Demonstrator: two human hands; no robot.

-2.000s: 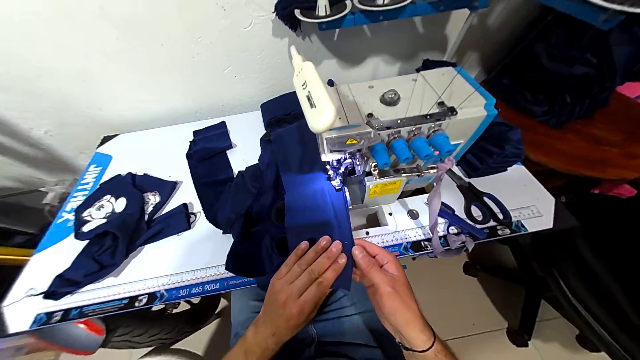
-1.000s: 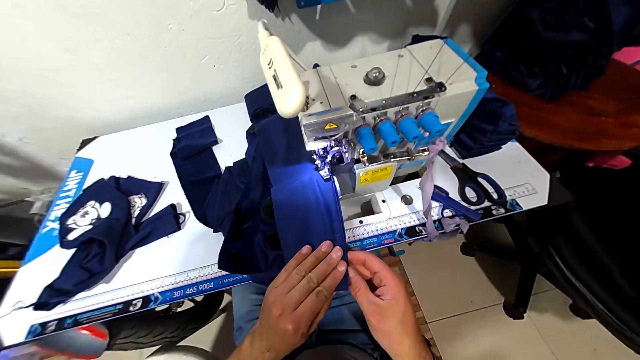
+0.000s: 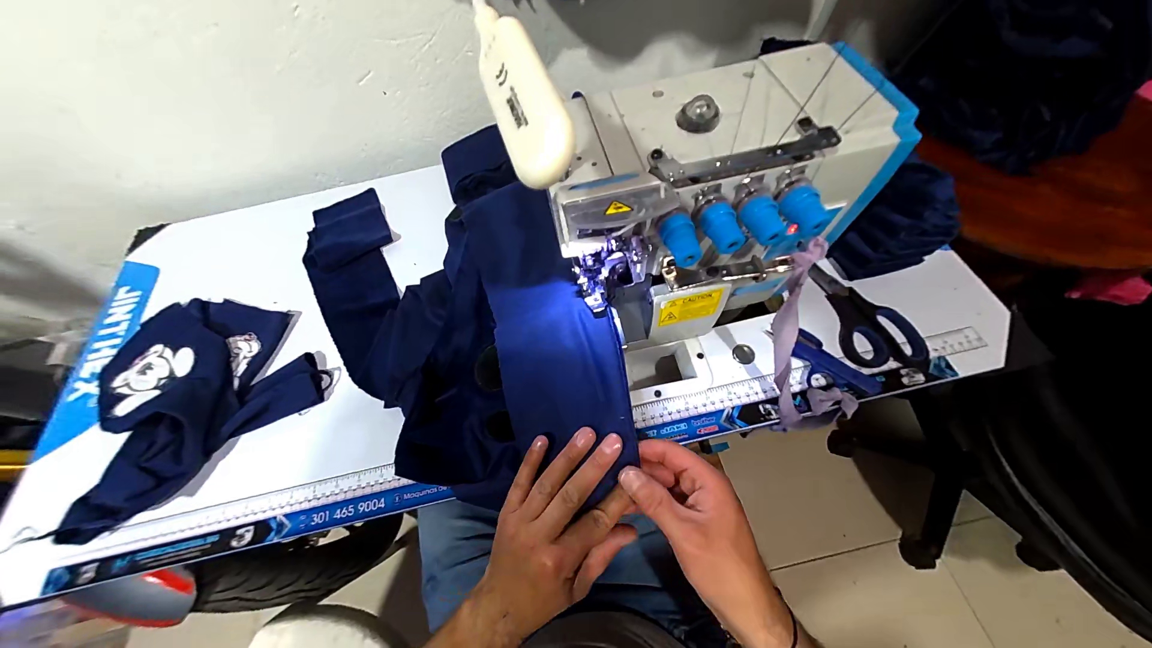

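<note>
A navy blue fabric garment lies across the table, its right edge running under the lit needle and presser foot area of a white and blue overlock sewing machine. My left hand rests palm down on the cloth near the table's front edge, fingers spread. Beside it, my right hand pinches the cloth's right edge between thumb and fingers. The two hands touch or nearly touch there. Part of the garment hangs over the edge, partly hidden by my hands.
Left on the white table lies a navy garment piece with a white cartoon print. Right of the machine are black-handled scissors, a blue tool and a lilac fabric strip. A white lamp overhangs the cloth. More navy fabric sits behind.
The view has shifted and come closer. My right hand still pinches the cloth's edge, and my left hand still lies on the cloth; otherwise little has plainly changed.
</note>
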